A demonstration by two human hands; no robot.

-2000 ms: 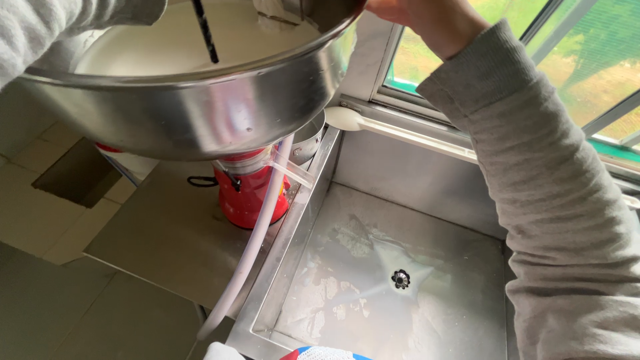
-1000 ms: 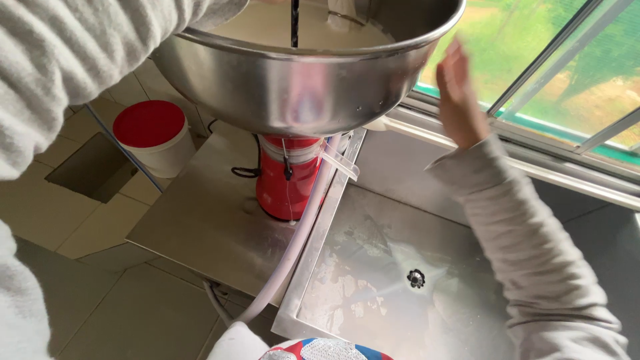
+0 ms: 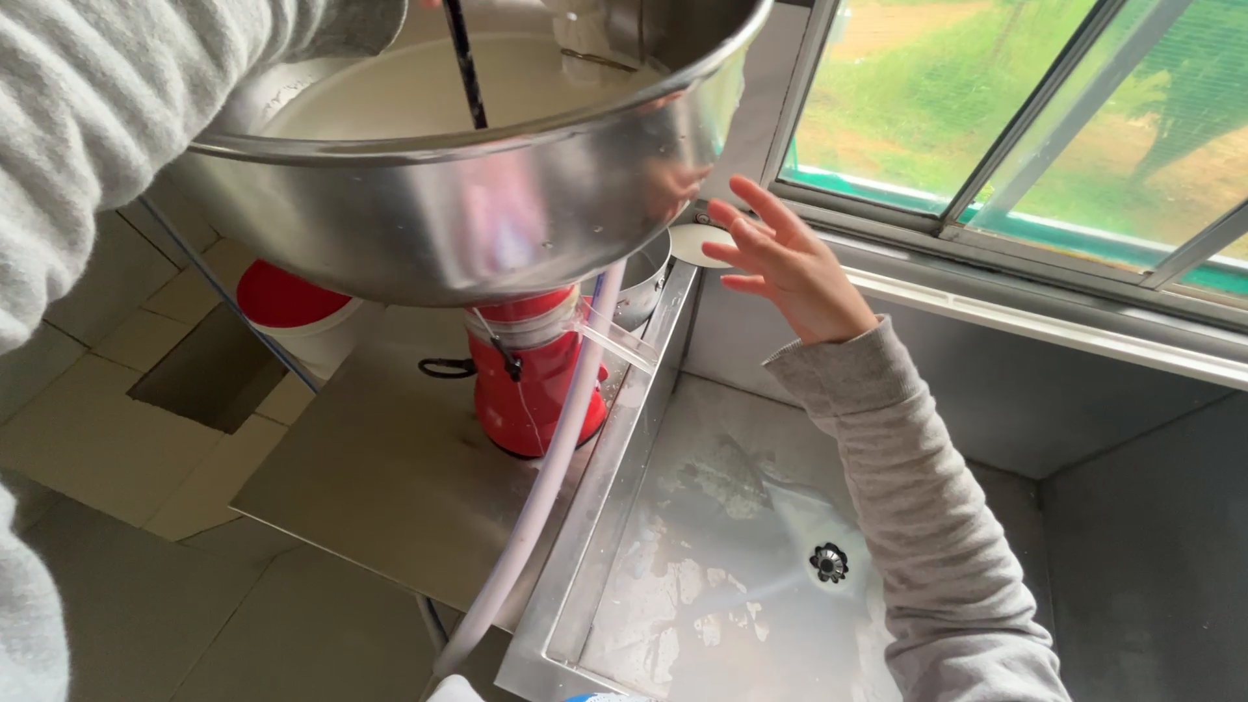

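Observation:
A large stainless steel bowl [image 3: 458,219] holds a whitish liquid [image 3: 487,83] and sits above a red machine base [image 3: 531,385]. A dark rod [image 3: 465,63] stands in the bowl. My left sleeve reaches over the bowl's left rim; only a sliver of skin shows at the top edge, so my left hand's hold is hidden. My right hand [image 3: 785,263] is beside the bowl's right side, over the back of the sink, with fingers spread and nothing in it. A pale hose [image 3: 546,487] runs down past the base, near a clear plastic spout [image 3: 619,341].
The steel sink [image 3: 721,604] with its drain [image 3: 829,563] lies at the right, below a sliding window [image 3: 936,107]. A metal table [image 3: 390,458] carries the machine. A white bucket with a red lid [image 3: 292,297] stands behind at left. A metal pot [image 3: 643,283] is behind the hose.
My right hand, at the top near the window two seconds ago, is now lower, beside the bowl, with its fingers spread. The bowl and machine remain in place.

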